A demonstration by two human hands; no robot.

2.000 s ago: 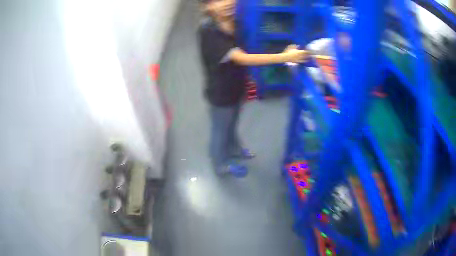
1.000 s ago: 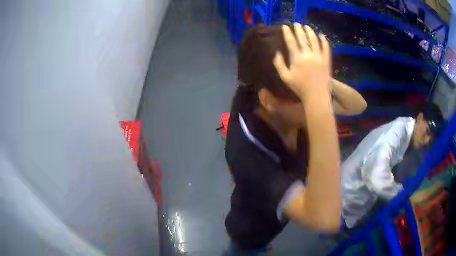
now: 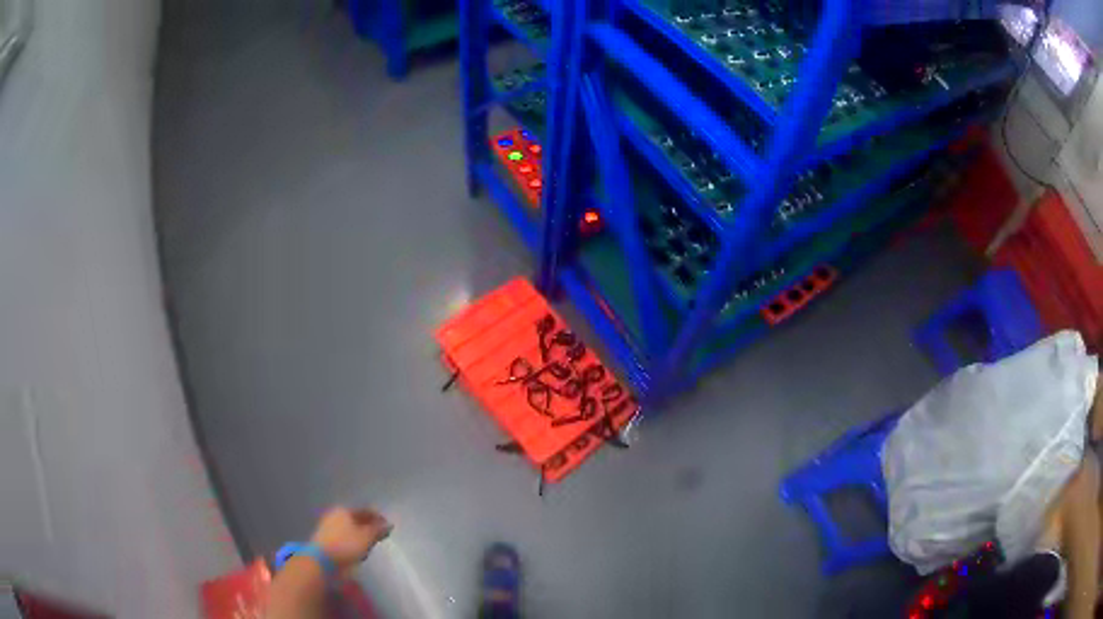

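Observation:
My left hand (image 3: 348, 536), with a blue wristband, is low at the left over the floor. Its fingers are curled and blurred; whether they hold anything cannot be told. My right hand is not in view. Nearest ahead, red-orange trays (image 3: 484, 363) lie stacked on the floor against the foot of a blue rack. Dark straps or cables (image 3: 562, 381) lie over the right part of the top tray, and some stick out at the sides. My left hand is apart from the stack.
A blue rack (image 3: 774, 133) with green shelves holds rows of small units. Lit units (image 3: 518, 157) sit in a low tray. Blue stools (image 3: 847, 484) and a person in white (image 3: 992, 453) are at the right. A blue shoe (image 3: 500, 580) is at the bottom; a pale wall (image 3: 73, 302) runs along the left.
The view has turned down to the floor and rack. The person in dark clothes has left the picture. The tray stack, stools and my left hand have come into view.

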